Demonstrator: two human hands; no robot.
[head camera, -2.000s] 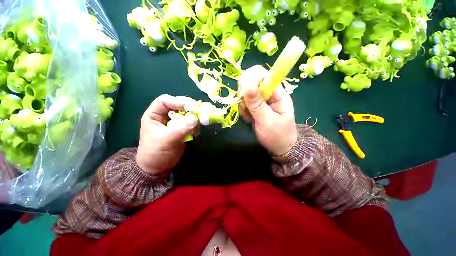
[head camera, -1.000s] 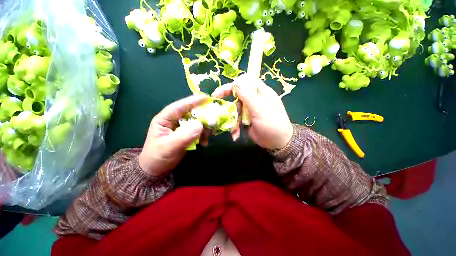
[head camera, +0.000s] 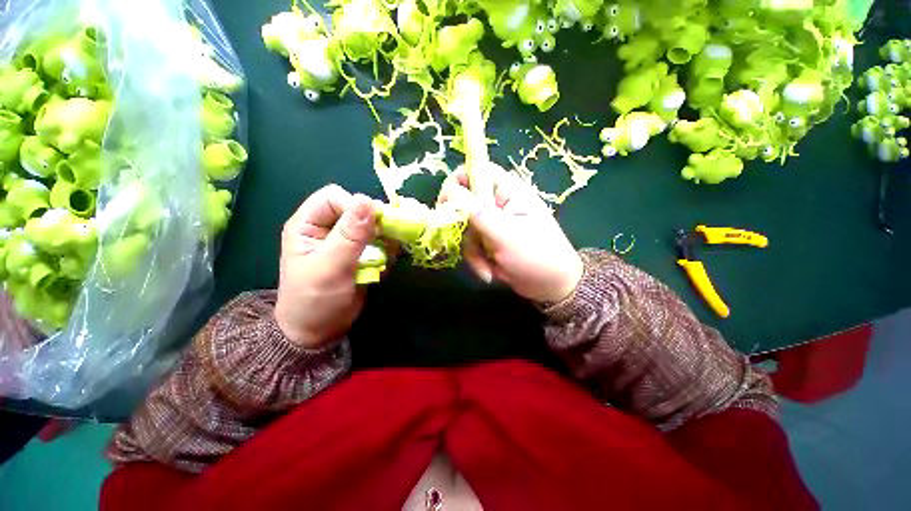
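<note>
My left hand (head camera: 325, 261) holds lime-green toy figures (head camera: 402, 222) at the centre, above the table's near edge. One figure hangs below its fingers. Stringy flash (head camera: 438, 245) hangs from the held piece on the right. My right hand (head camera: 519, 235) is closed around the pale yellow handle of a trimming knife (head camera: 472, 135), which points away from me. The knife's tip is hidden by the hand and the green material. Loose flash webs lie just beyond my hands, one on the left (head camera: 412, 150) and one on the right (head camera: 559, 165).
An open clear plastic bag (head camera: 150, 230) of green figures stands at the left. A heap of untrimmed figures (head camera: 729, 90) covers the far side. Orange-handled side cutters (head camera: 704, 284) and a thin ring (head camera: 622, 244) lie right. A row of figures (head camera: 883, 100) is far right.
The knife handle has swung from leaning right to pointing forward and slightly left. The held figures have turned, and the right flash web now lies uncovered on the table.
</note>
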